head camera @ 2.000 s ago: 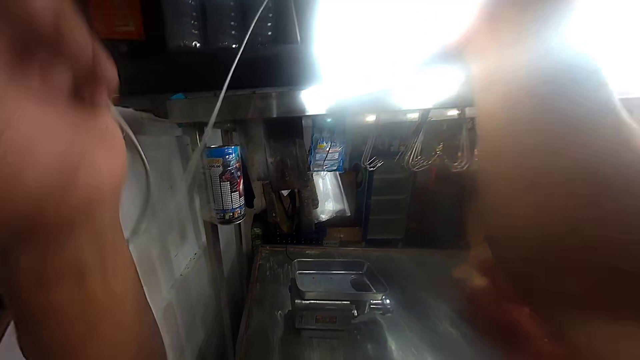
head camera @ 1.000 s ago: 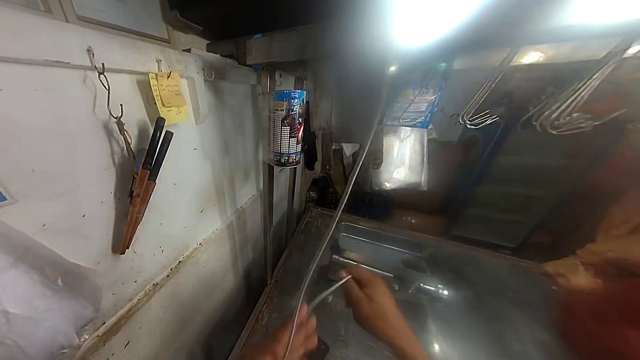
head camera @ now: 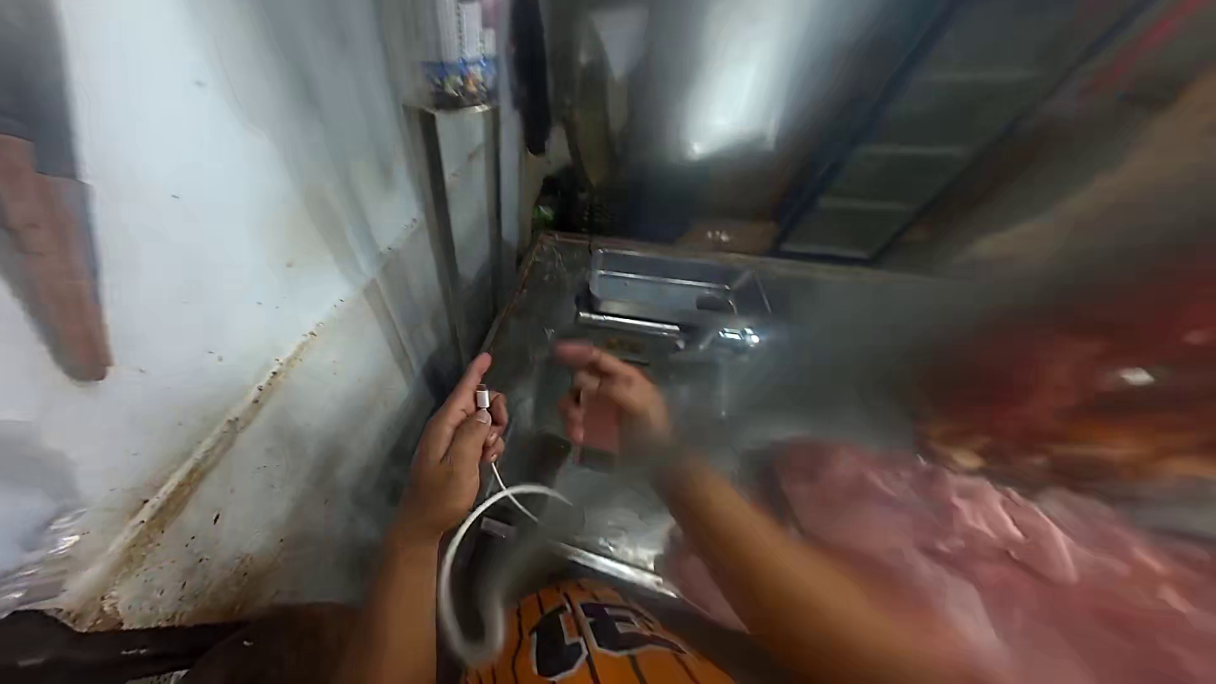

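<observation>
Near the middle of the head view, my left hand (head camera: 461, 442) pinches the white plug (head camera: 483, 397) of a cable, its metal tip pointing up. The white cable (head camera: 451, 560) runs from under my fingers and loops down in front of my orange shirt. To the right, apart from it, my right hand (head camera: 613, 389) is blurred, its fingers bent and the index finger pointing left; no cable shows in it. A reddish flat object (head camera: 600, 427) lies beneath or beside its fingers; which, I cannot tell.
A metal tray (head camera: 665, 285) stands at the far side of the metal table (head camera: 817, 380). Raw meat (head camera: 950, 532) lies at the right, with a blurred red mass (head camera: 1092, 380) behind it. At the left is a stained white wall (head camera: 266, 237) with a hanging brown-handled or sheathed tool (head camera: 57, 275).
The view has tilted down towards the table. One second ago both hands were on the cable, close together; now the plug is in my left hand and my right hand is apart from it.
</observation>
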